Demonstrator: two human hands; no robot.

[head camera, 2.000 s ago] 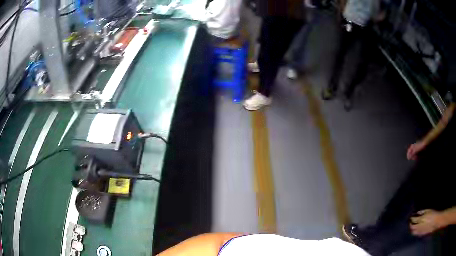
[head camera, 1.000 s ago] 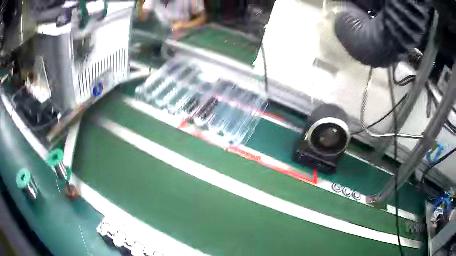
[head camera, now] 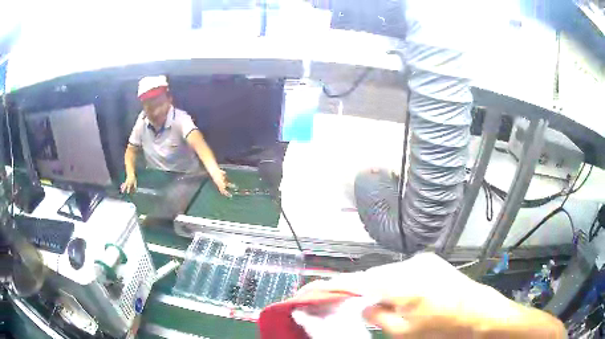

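Observation:
My right hand [head camera: 464, 314] enters from the lower right, large and close to the camera. It is closed on a cap with a red brim [head camera: 282, 320] and a white part, held low over the bench. The cap and hand cover the bench behind them. The cap's lower part is cut off by the bottom edge. My left hand is not in view.
Clear ribbed trays [head camera: 232, 275] lie on the green bench left of the cap. A grey duct [head camera: 438, 126] hangs at right. A person [head camera: 166, 139] stands across the bench. A monitor [head camera: 66, 145] and white machine [head camera: 99, 248] stand at left.
The view has swung from the bench and floor at the right to the far side of the bench and risen. My right hand with the cap has come into view.

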